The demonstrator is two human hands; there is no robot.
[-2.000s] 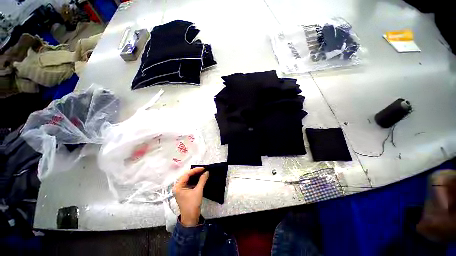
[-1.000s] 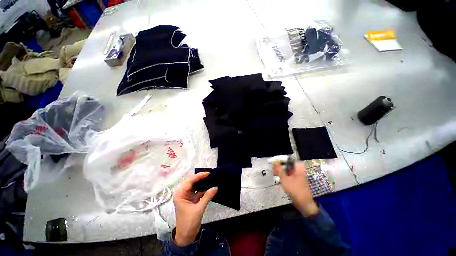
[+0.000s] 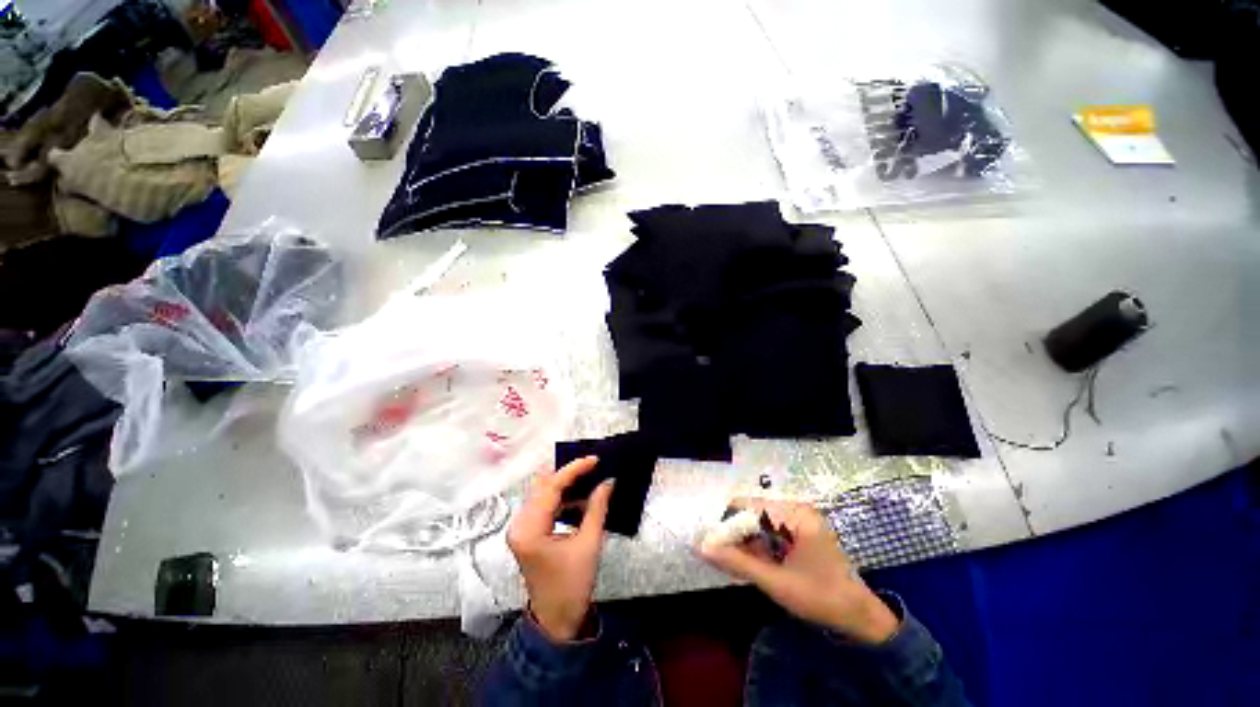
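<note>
My left hand point(image 3: 560, 550) pinches a black cloth square point(image 3: 625, 481) between thumb and fingers at the table's near edge. My right hand point(image 3: 790, 564) is to its right, apart from the cloth, with fingers curled around a small dark object, maybe thread snips point(image 3: 774, 536). A white patch shows at the right fingertips. No needle or thread can be made out between the hands. A pile of black cloth squares point(image 3: 739, 318) lies just beyond the hands. A single black square point(image 3: 918, 410) lies right of the pile.
A white plastic bag point(image 3: 415, 428) lies left of my hands, with a greyish bag point(image 3: 256, 297) beyond. A gridded sheet point(image 3: 895, 525) lies by my right hand. A thread cone point(image 3: 1096, 332) lies right. Black garment panels point(image 3: 484, 145) and a clear packet point(image 3: 898, 138) lie farther back.
My right hand has come in from the right edge, holding the small dark object, and is now near the cloth. My left hand still holds the square. The view has shifted.
</note>
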